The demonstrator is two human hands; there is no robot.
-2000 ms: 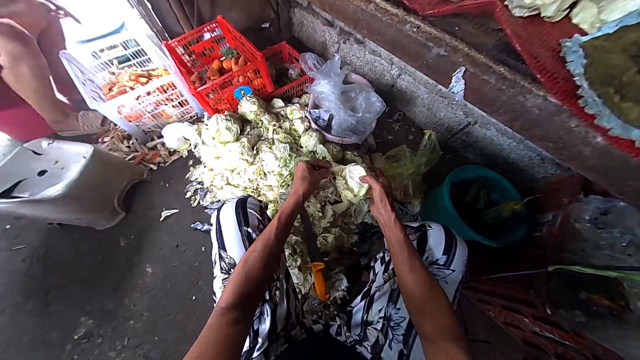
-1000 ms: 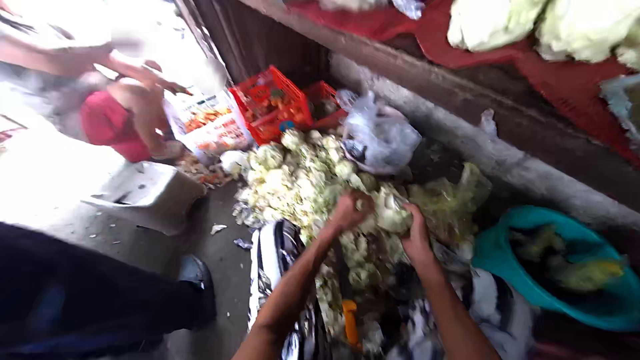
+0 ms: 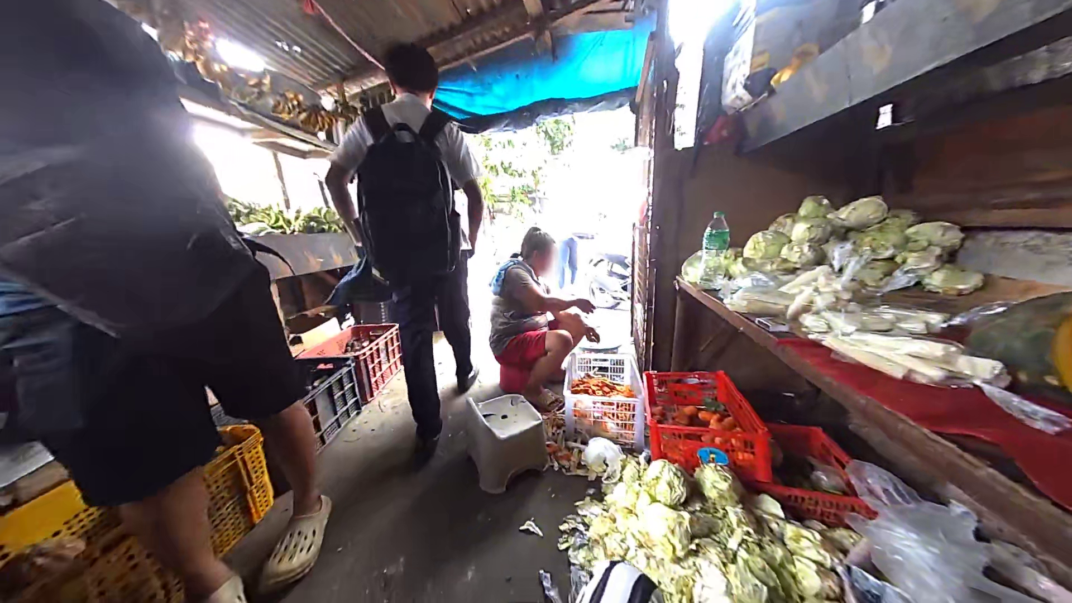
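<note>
Neither of my hands shows at this moment. A heap of cabbage heads and loose leaves (image 3: 670,532) lies on the floor at the lower right. My knee in black-and-white patterned cloth (image 3: 618,584) shows at the bottom edge, against the heap. Clear plastic bags (image 3: 930,536) lie to the right of the heap. Behind it stand a red plastic crate (image 3: 708,448) of orange-red vegetables and a white plastic crate (image 3: 605,419) of orange pieces. More cabbages (image 3: 875,230) are piled on the stall shelf at right, beside a green-labelled bottle (image 3: 715,243) and bagged pale vegetables (image 3: 913,352).
A white plastic stool (image 3: 506,440) stands on the dark floor. One person with a black backpack (image 3: 408,201) is in the aisle; another in dark shorts is close at left. A seated person (image 3: 532,318) is by the white crate. Yellow crates (image 3: 239,477) line the left side.
The view has swung up and left, so my hands, the cabbage held in them, the orange-handled knife and the teal basin are out of view. People now stand in the aisle.
</note>
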